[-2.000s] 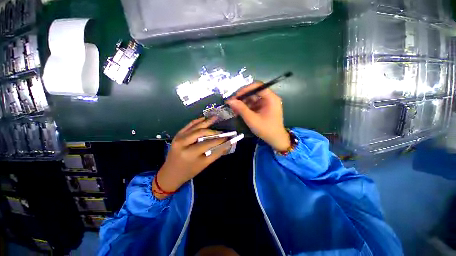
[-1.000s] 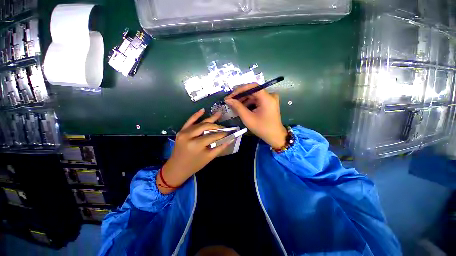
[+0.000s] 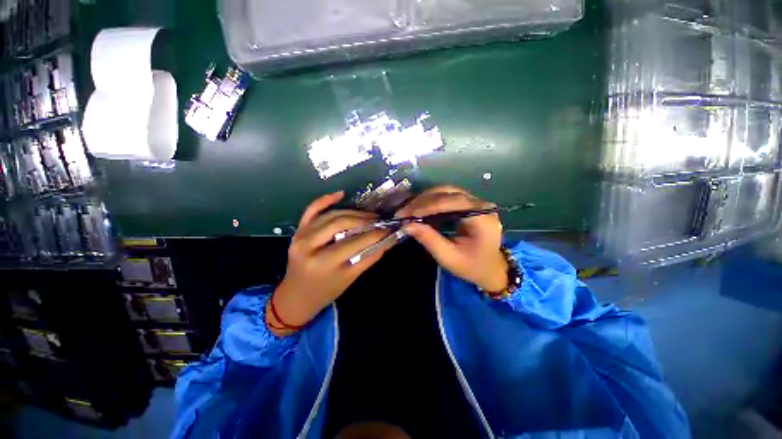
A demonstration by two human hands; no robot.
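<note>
My left hand (image 3: 330, 249) holds a pale label sheet (image 3: 375, 247) between its fingers; its edges show as two white strips. My right hand (image 3: 463, 236) holds dark, thin tweezers (image 3: 467, 213), lying nearly level, their tip at the sheet by the left fingertips. A small circuit board (image 3: 383, 194) lies on the green mat just beyond my fingertips, partly hidden by them. More circuit boards (image 3: 373, 143) lie in a glaring white cluster beyond it. Whether anything sits on the tweezers' tip is too small to tell.
A curled white strip (image 3: 129, 107) and a separate board stack (image 3: 216, 103) lie upper left. A frosted empty tray (image 3: 394, 26) is at the top. Filled trays (image 3: 53, 163) stand left, clear trays (image 3: 686, 141) right. Yellow-marked units (image 3: 153, 287) are below left.
My right hand has come back from the small board to the sheet in my left hand, and the tweezers have turned nearly level. More of the small board shows.
</note>
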